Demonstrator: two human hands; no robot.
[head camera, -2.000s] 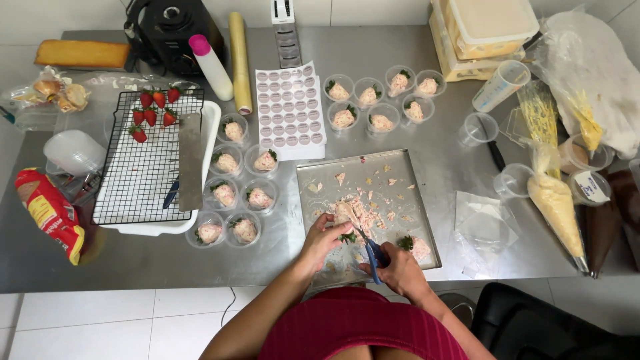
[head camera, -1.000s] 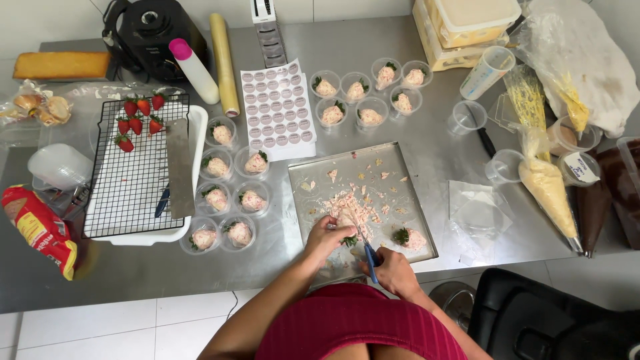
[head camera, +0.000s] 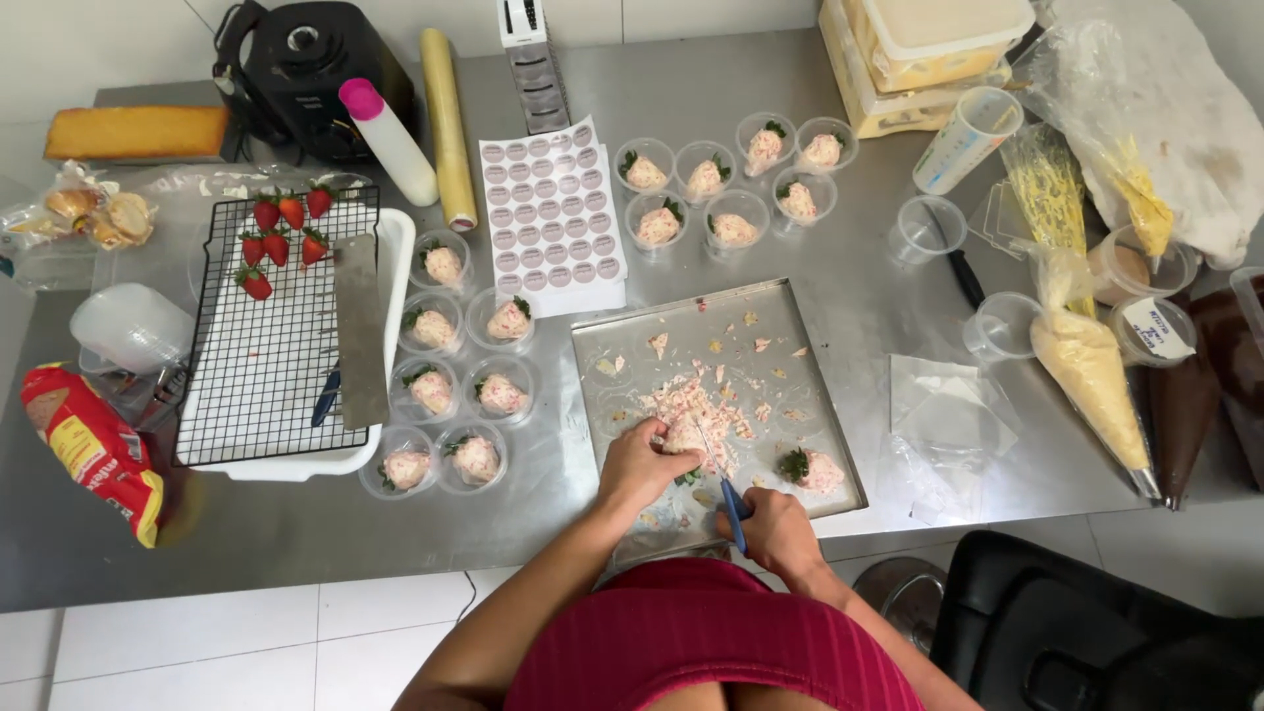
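Note:
My left hand (head camera: 640, 464) holds a coated strawberry (head camera: 683, 434) with green leaves over a square metal tray (head camera: 834, 420). In my right hand (head camera: 780, 528) are blue-handled scissors (head camera: 734, 513), whose blades reach up against that strawberry. Pinkish-white crumbs (head camera: 726, 395) are scattered over the tray around it. Another coated strawberry (head camera: 820, 471) lies in the tray's lower right part, leaves toward the left. Clear cups with one coated strawberry each stand behind the tray (head camera: 736, 229) and left of it (head camera: 497, 393).
Left stands a white tub (head camera: 397, 286) under a black wire rack (head camera: 267, 365) with red strawberries (head camera: 265, 214) and a broad metal spatula (head camera: 360, 331). A sticker sheet (head camera: 553, 212) lies behind the tray. Piping bags (head camera: 1091, 395), empty cups (head camera: 928, 229) and a black-handled knife (head camera: 966, 279) are at right.
The scissors' handles have turned more upright in my right hand. My left hand stays at the strawberry. The view has shifted slightly.

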